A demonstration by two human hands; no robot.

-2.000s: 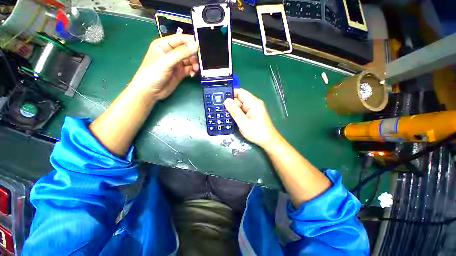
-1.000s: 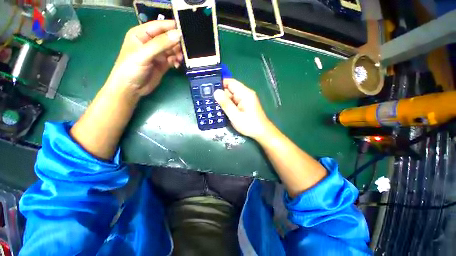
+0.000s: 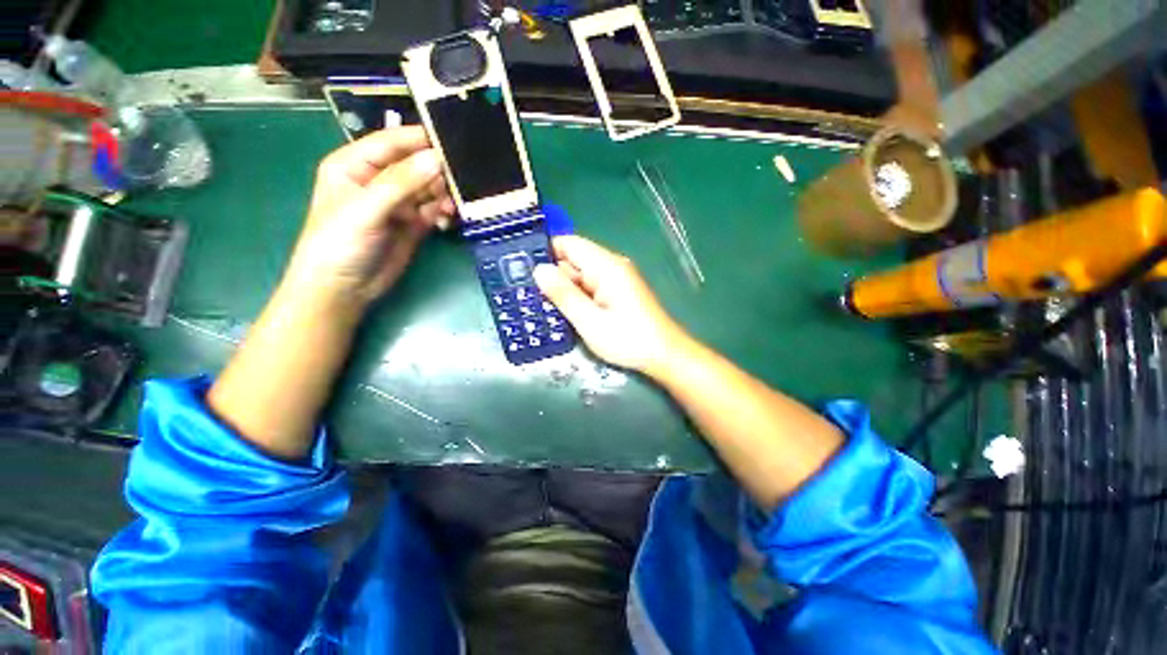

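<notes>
An open flip phone (image 3: 476,151) is held over the green mat, its screen half pointing away and its dark keypad half toward me. The screen lid has a pale frame with a dark screen and a round dark part at its top. My left hand (image 3: 384,205) grips the left edge of the lid between thumb and fingers. My right hand (image 3: 604,297) holds the right edge of the keypad half, thumb on its face. A blue pick (image 3: 558,221) shows partly behind the phone near my right fingers.
Thin silver tweezers (image 3: 671,224) lie right of centre. A pale bezel (image 3: 625,73) leans on the black tray (image 3: 717,64). A brown tube (image 3: 838,211) and an orange tool (image 3: 1011,256) with a black cable are at right. A clear cup (image 3: 173,147) and a reel (image 3: 83,250) are at left.
The view shifts and tilts. The phone is still held by both hands, its lid now leaning further left in the picture.
</notes>
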